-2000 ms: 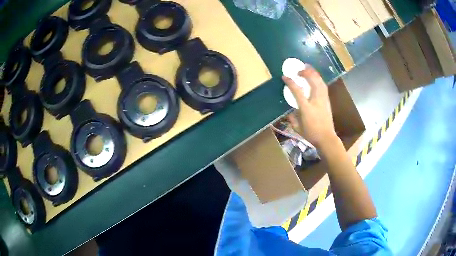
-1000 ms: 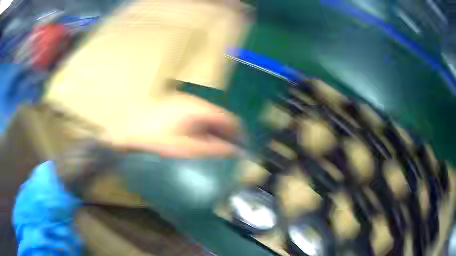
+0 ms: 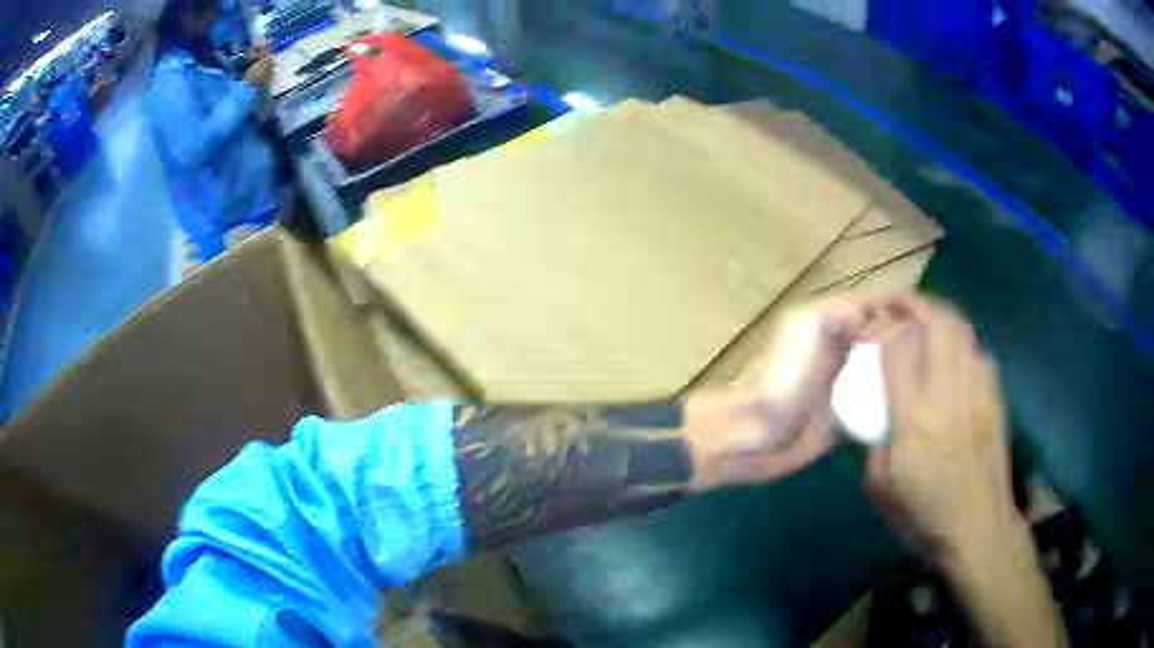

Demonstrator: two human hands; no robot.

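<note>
White ring pads (image 3: 862, 394) show between my two hands, over the green bench; how many cannot be told. My left hand (image 3: 778, 403) comes in from the left, its fingers curled around the pads' far side. My right hand (image 3: 934, 411) comes from the lower right and grips the pads from the other side. The two hands meet at the fingertips. The black housings (image 3: 1076, 557) lie at the lower right, blurred and partly hidden by my right arm.
A stack of cardboard sheets (image 3: 620, 253) lies on the bench beyond my left forearm. A large open carton (image 3: 177, 380) stands at the left. A red bag (image 3: 399, 99) sits on a surface behind. A person in blue (image 3: 215, 133) is at the upper left.
The view has swung left from the housings to the cardboard stack and carton. The pads, earlier at my right hand by the bench edge, are now between both hands.
</note>
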